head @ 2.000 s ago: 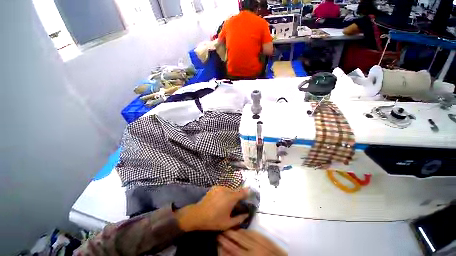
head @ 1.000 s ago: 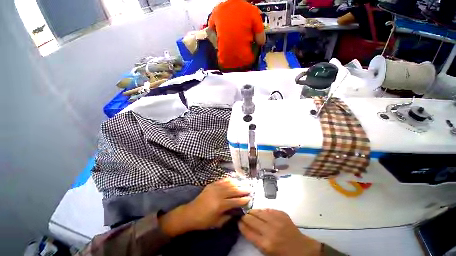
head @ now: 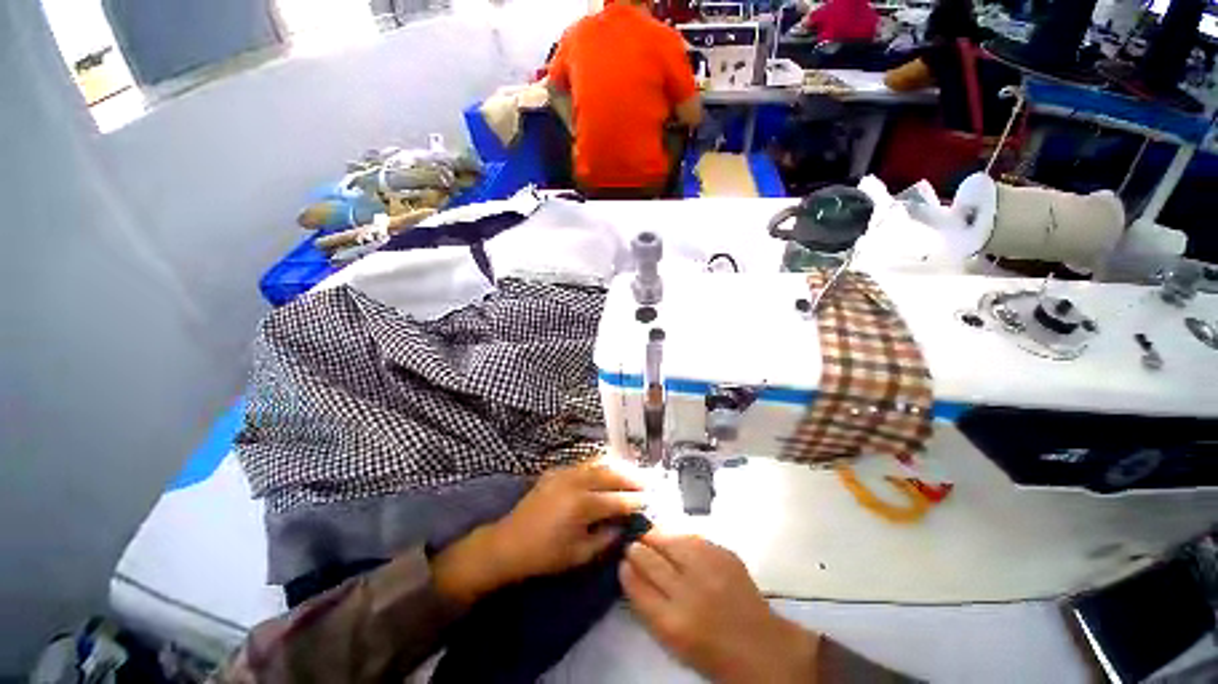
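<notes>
The black-and-white checked garment (head: 401, 388) lies left of the needle area of the white sewing machine (head: 748, 327). A grey fabric piece (head: 387, 524) runs along its near edge. Dark fabric (head: 534, 628) lies under and between my hands. My left hand (head: 568, 519) is bare and rests on the fabric just in front of the lit needle area, fingers bent. My right hand (head: 695, 588) pinches the dark fabric's edge close to the left fingertips. The needle tip is lost in glare and behind my left hand.
Plaid cloth (head: 868, 368) hangs over the machine arm. Orange-yellow handled snips (head: 888, 497) lie on the bed. A phone-like black rectangle (head: 1146, 621) is at the right edge. A thread cone (head: 1055, 225) and green object (head: 831, 218) stand behind. A person in orange (head: 621, 100) is beyond.
My right hand has come up from the lower edge to the fabric beside my left fingers. A dark fold that my left hand held up now lies lower. The camera view has shifted.
</notes>
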